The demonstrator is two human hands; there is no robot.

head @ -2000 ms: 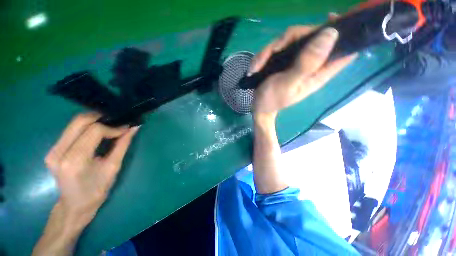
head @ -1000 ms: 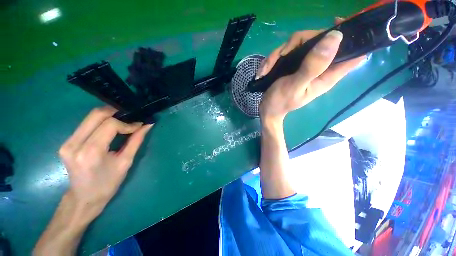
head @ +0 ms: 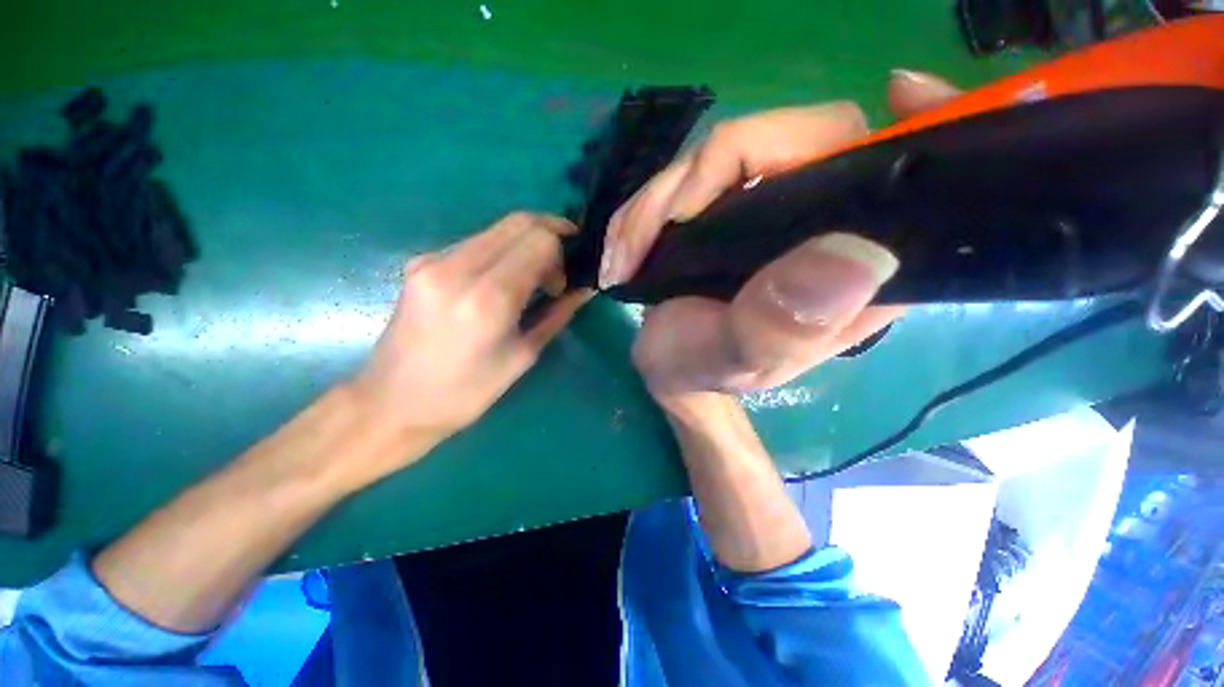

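Note:
My right hand [head: 772,255] grips the black and orange-red electric screwdriver [head: 1020,201], which points left. Its tip meets the black bracket assembly [head: 644,141] near the middle of the view. My left hand [head: 470,315] pinches the lower end of the bracket assembly with its fingertips, close beside the screwdriver tip. One ribbed black arm of the assembly stands up behind my fingers. The rest of the assembly is hidden by my hands and the screwdriver. The contact point is too small to show a screw.
A heap of small black parts [head: 94,215] lies on the green bench at left, with long black parts [head: 20,403] below it. Black parts [head: 1007,24] lie at the top right. The black cord [head: 966,389] crosses the bench's right side. A white carton [head: 913,550] stands lower right.
The screwdriver tip has left the screw dish and come to the bracket assembly. The view has shifted left, bringing the heap in. My left hand still holds the assembly, now close to my right hand.

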